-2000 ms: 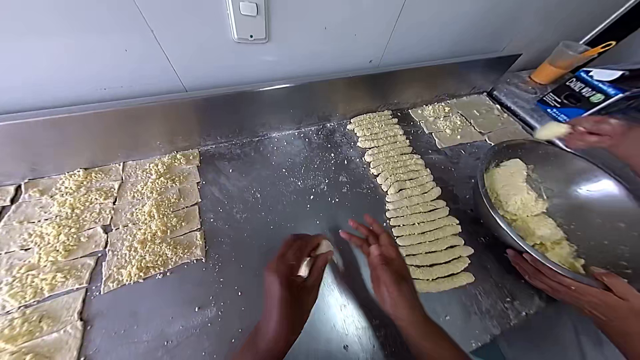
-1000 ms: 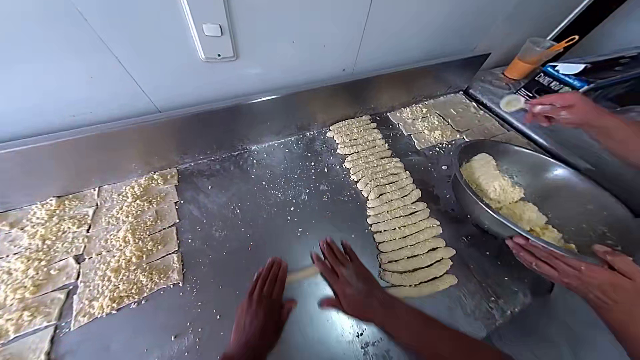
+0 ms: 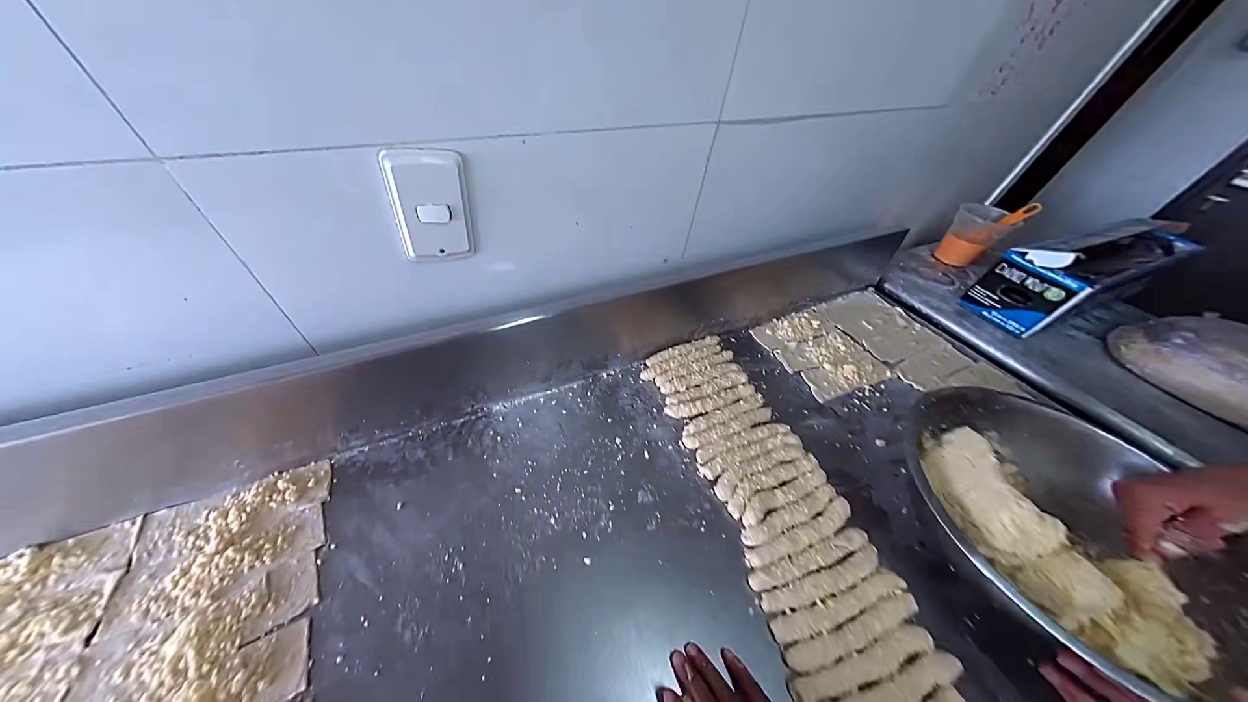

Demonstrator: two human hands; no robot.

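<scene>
Only the fingertips of my right hand (image 3: 714, 675) show, at the bottom edge; they are extended and slightly apart over the steel worktop (image 3: 468, 585), and the palm is out of view. My left hand is out of frame. Close to the right of these fingers runs a long row of filled dough strips (image 3: 780, 487), lying side by side up to the back. Flat dough pieces topped with pale crumbs (image 3: 219, 565) lie at the left. More dough squares (image 3: 877, 341), partly crumb-topped, lie at the back right.
Another person's hand (image 3: 1185, 512) reaches into a steel bowl (image 3: 941, 507) of pale filling (image 3: 1004, 512) at the right; their other hand (image 3: 1082, 678) is beside the bowl's lower rim. Beyond stand a plastic cup (image 3: 965, 239) and a blue-black box (image 3: 1033, 292). A steel backsplash (image 3: 409, 390) bounds the worktop.
The view has tilted up, so my left hand has left the frame. The other person's hand, raised with a small pale thing in it before, is now down in the bowl.
</scene>
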